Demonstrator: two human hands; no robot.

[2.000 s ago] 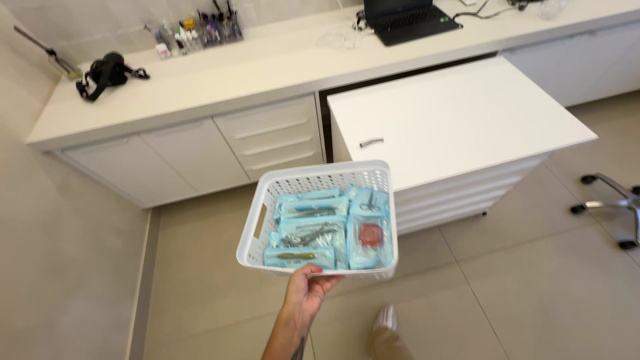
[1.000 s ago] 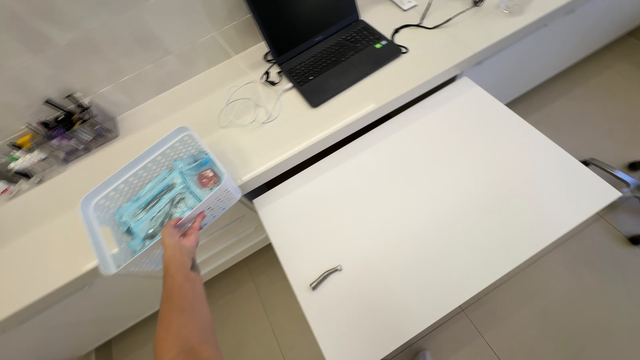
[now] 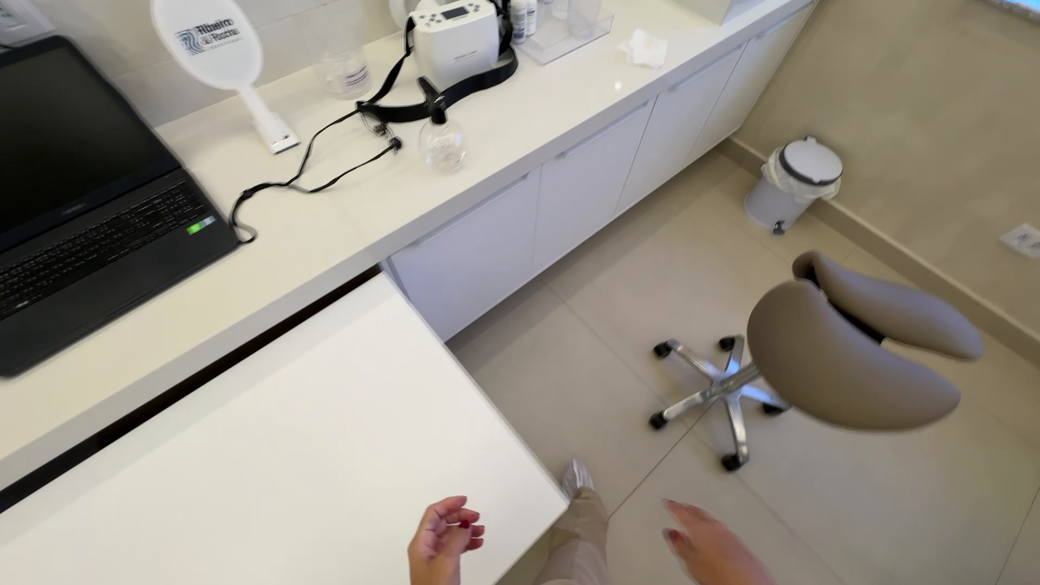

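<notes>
My left hand (image 3: pixel 443 540) is at the bottom centre, over the near right corner of the white cabinet top (image 3: pixel 309 431). Its fingers are loosely curled and nothing shows in them. To its right, above the tiled floor, my right hand (image 3: pixel 711 544) is slightly blurred, with its fingers apart and nothing held. A black laptop (image 3: pixel 106 276) stands with its lid up on the counter at the left. A white hand mirror (image 3: pixel 213 49), a round glass bottle with a black top (image 3: pixel 443 145) and a white device with a strap (image 3: pixel 457 45) are farther along the counter.
A saddle stool (image 3: pixel 853 357) on a wheeled base stands at the right. Beyond it, a pedal bin (image 3: pixel 795 183) sits by the wall. The cabinet's edge (image 3: pixel 479 374) juts out before the long counter (image 3: pixel 536 122). A black cable (image 3: pixel 305 188) lies on the counter.
The white basket of blue pouches, held in a hand in the earlier frames, is out of sight. Both my hands now show without it. The view has swung right, towards the stool.
</notes>
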